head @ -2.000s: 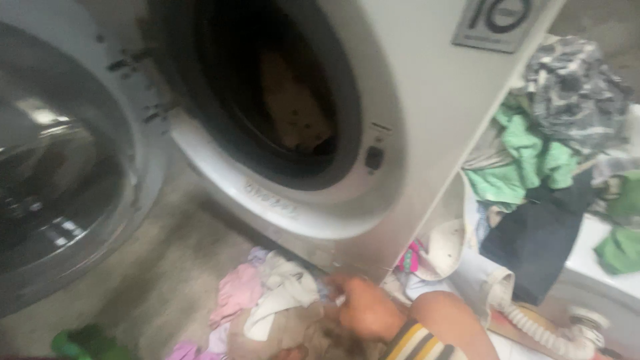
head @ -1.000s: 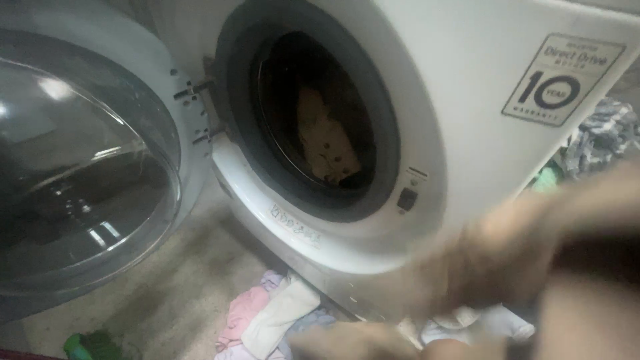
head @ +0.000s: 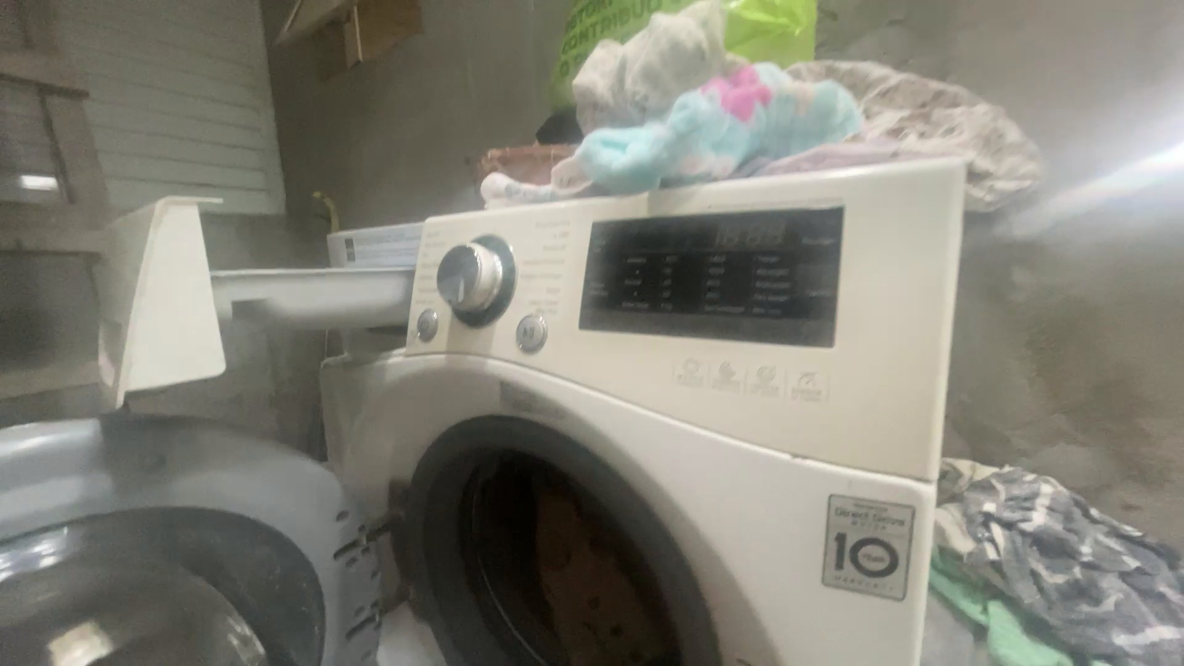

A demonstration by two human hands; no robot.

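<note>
Neither of my hands is in view. A white front-loading washing machine (head: pixel 869 407) fills the middle. Its round glass door (head: pixel 120 592) is swung wide to the left, and a brownish cloth (head: pixel 592 583) lies inside the dark drum. The detergent drawer (head: pixel 314 294) is pulled out at the upper left, with its white front (head: pixel 166 301) standing over the door. On the panel are a round silver dial (head: pixel 474 277) and a dark display (head: pixel 712 277). A light blue and pink fluffy cloth (head: pixel 721 129) lies on the machine's top among other clothes.
A grey patterned cloth (head: pixel 1073 546) and a green cloth (head: pixel 1017 634) are piled right of the machine. Behind the top clothes stand a bright green bag (head: pixel 772 28) and a brownish container (head: pixel 527 165). A grey wall rises behind, with a slatted white panel (head: pixel 185 111) at the left.
The view has tilted up to the control panel and the top of the machine. Hands and forearms seen low and at the right earlier have left the view.
</note>
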